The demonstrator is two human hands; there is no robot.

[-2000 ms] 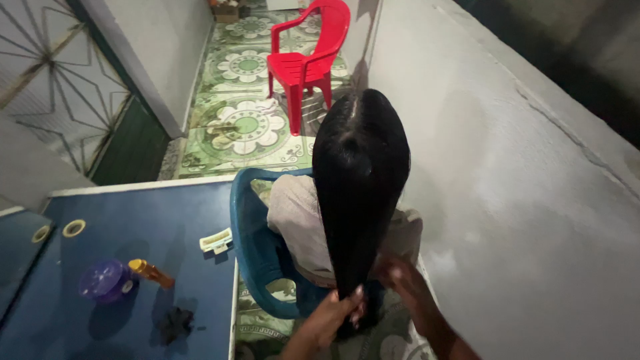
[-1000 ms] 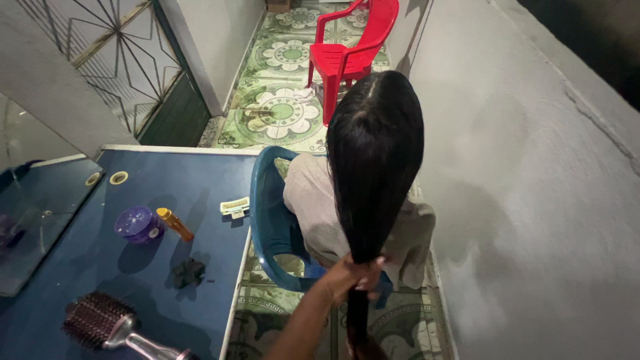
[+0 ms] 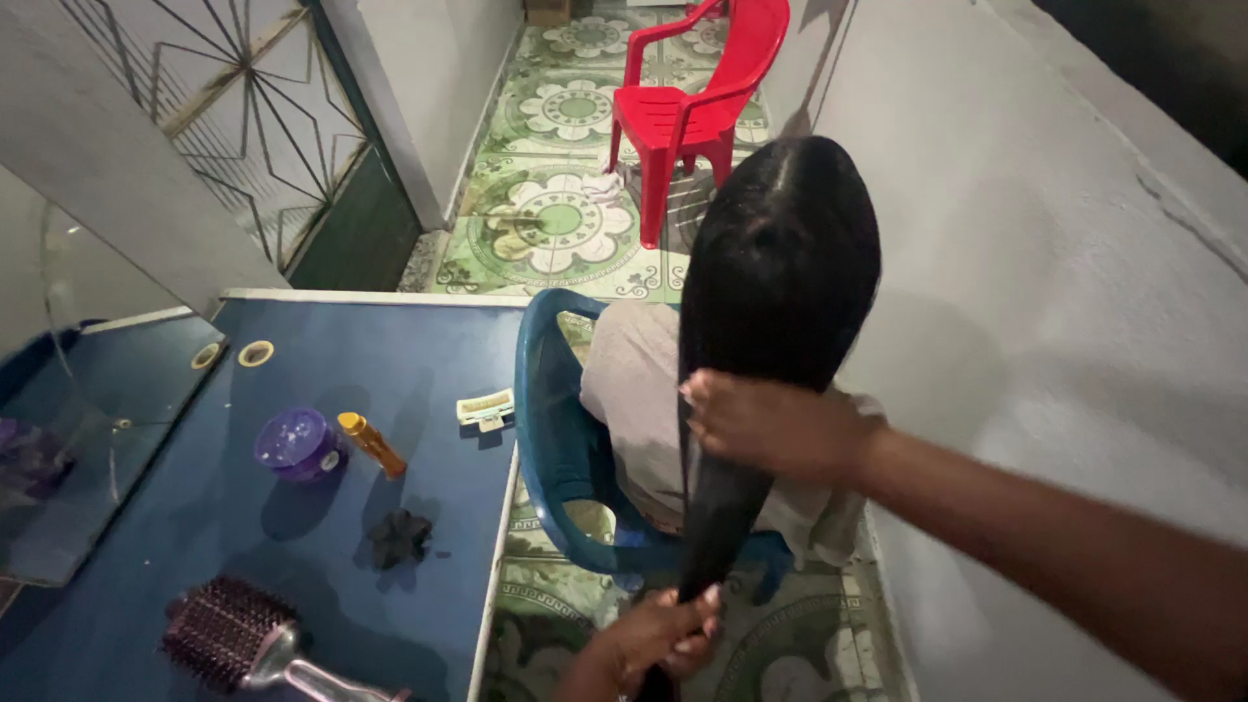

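A person with long, straight black hair (image 3: pixel 785 263) sits facing away in a blue plastic armchair (image 3: pixel 546 458), a light cloth (image 3: pixel 634 390) over the shoulders. Low down, my left hand (image 3: pixel 663 629) is closed around the gathered lengths of the hair. Higher up, my right hand (image 3: pixel 780 424) lies across the hair below the head, its fingertips at the left edge; whether it grips any strands is hidden. The hair between the two hands runs down in one smooth bundle, and its ends drop below my left hand toward the bottom edge.
On the blue table (image 3: pixel 341 322) at left are a round hot-air brush (image 3: pixel 234 634), a purple jar (image 3: pixel 300 446), an orange bottle (image 3: pixel 372 444), a dark hair clip (image 3: pixel 400 538) and a pale claw clip (image 3: pixel 485 411). A mirror (image 3: pixel 88 409) stands left, a red chair (image 3: pixel 682 107) ahead, a wall (image 3: pixel 1053 341) right.
My right hand has come up over the hair below the head. One hand stays closed on the hair, now lower down. The round brush came into view as the view shifted.
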